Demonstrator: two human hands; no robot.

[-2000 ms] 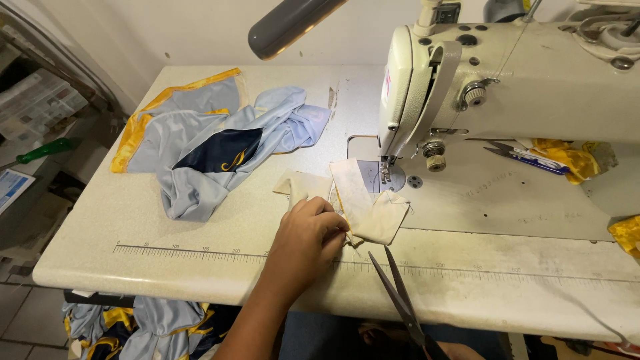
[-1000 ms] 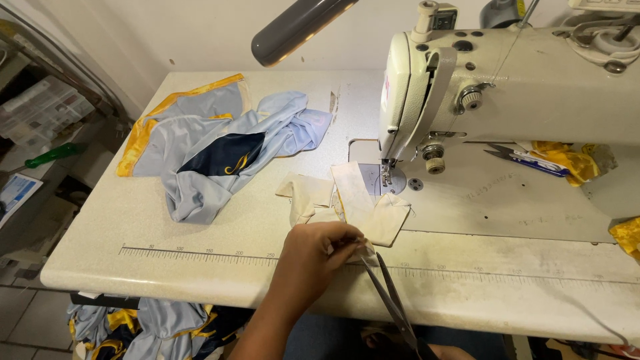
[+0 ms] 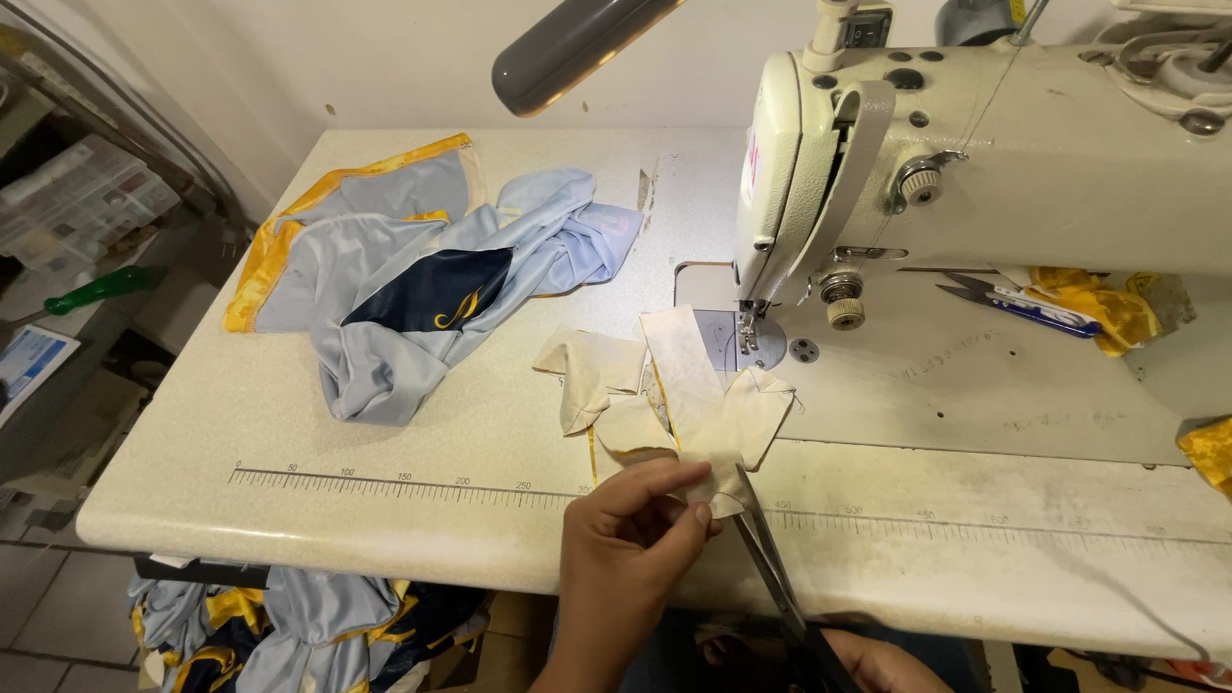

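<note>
Cream fabric pieces with thin yellow edging (image 3: pixel 683 385) lie on the sewing table, left of and below the presser foot (image 3: pixel 748 327). My left hand (image 3: pixel 630 539) pinches the near end of this fabric between thumb and fingers. At the bottom edge my right hand (image 3: pixel 881 662), partly out of frame, holds black-handled scissors (image 3: pixel 780 577). Their blades are parted a little and point up at the pinched fabric end, beside my left fingertips. A light blue garment with a navy panel and yellow trim (image 3: pixel 414 289) lies crumpled at the left.
The sewing machine (image 3: pixel 962 164) fills the upper right, with a lamp (image 3: pixel 568 53) left of it. Blue-handled thread snips (image 3: pixel 1030 310) lie by yellow cloth (image 3: pixel 1107 308) under its arm. A ruler scale runs along the table's front (image 3: pixel 337 529). Below hang or lie blue and yellow fabrics (image 3: pixel 318 626).
The near end of the cream fabric has shifted, and my left hand now pinches it with the fingers turned differently. The scissors have stayed close to it in my right hand.
</note>
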